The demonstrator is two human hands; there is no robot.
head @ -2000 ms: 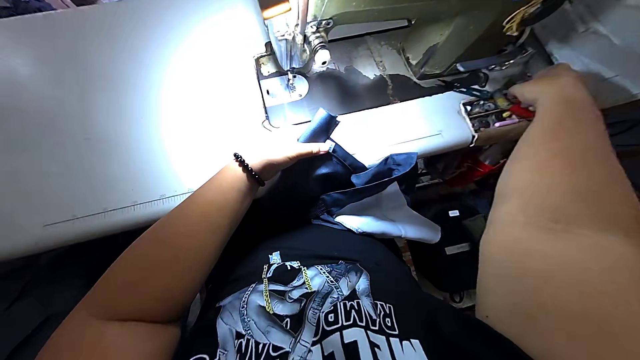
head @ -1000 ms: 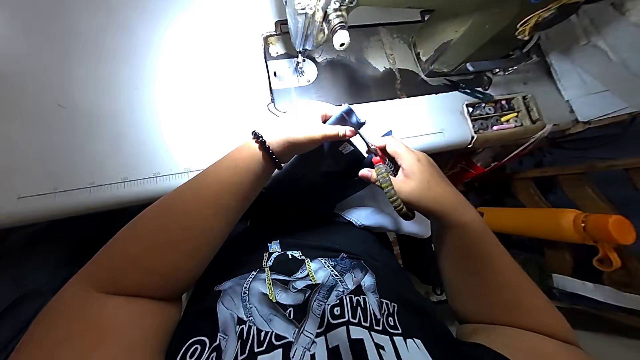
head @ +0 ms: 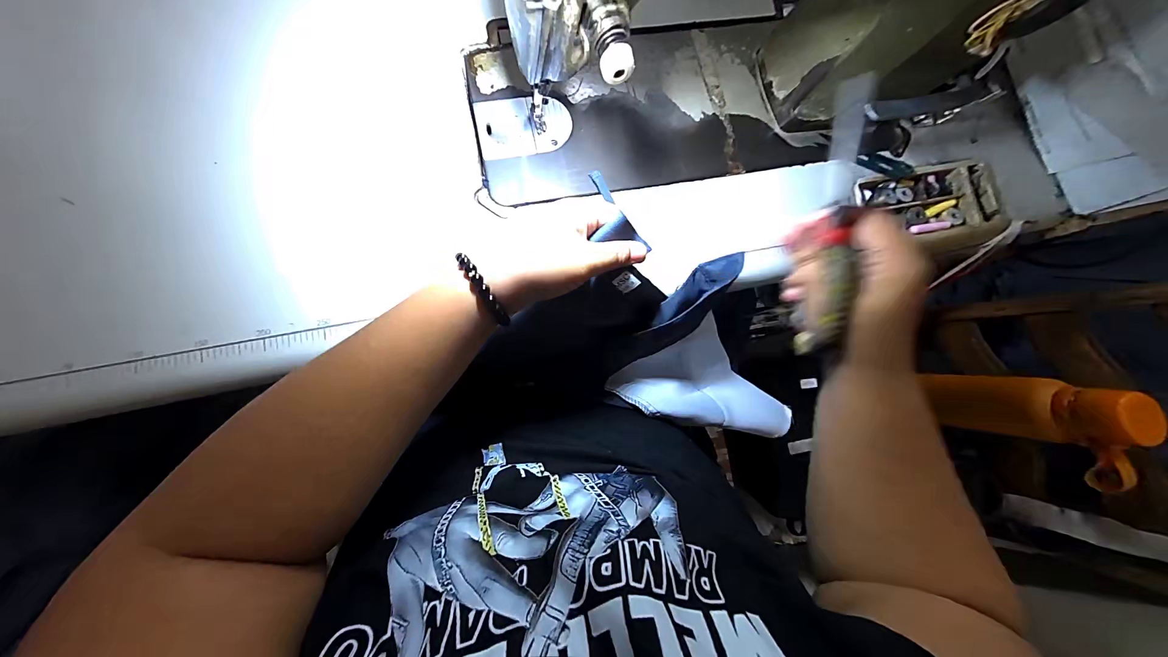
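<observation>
My left hand, with a dark bead bracelet at the wrist, pinches the edge of a dark navy garment with a white lining piece. The cloth hangs over the front edge of the sewing table onto my lap. To the right, my right hand is raised and blurred, closed round a tool with a red and dark patterned handle and a pale blade pointing away from me. The tool's exact kind cannot be told. Its blade is apart from the cloth.
An industrial sewing machine's needle plate lies beyond my left hand. At the table's right end sits an open box of bobbins and small items. An orange cylindrical part is right of my right forearm. A measuring scale runs along the table's front edge.
Two seconds ago my right hand was at the bobbin box; one second ago it held the tool at the cloth. It has since moved right, off the cloth. My left hand still holds the garment.
</observation>
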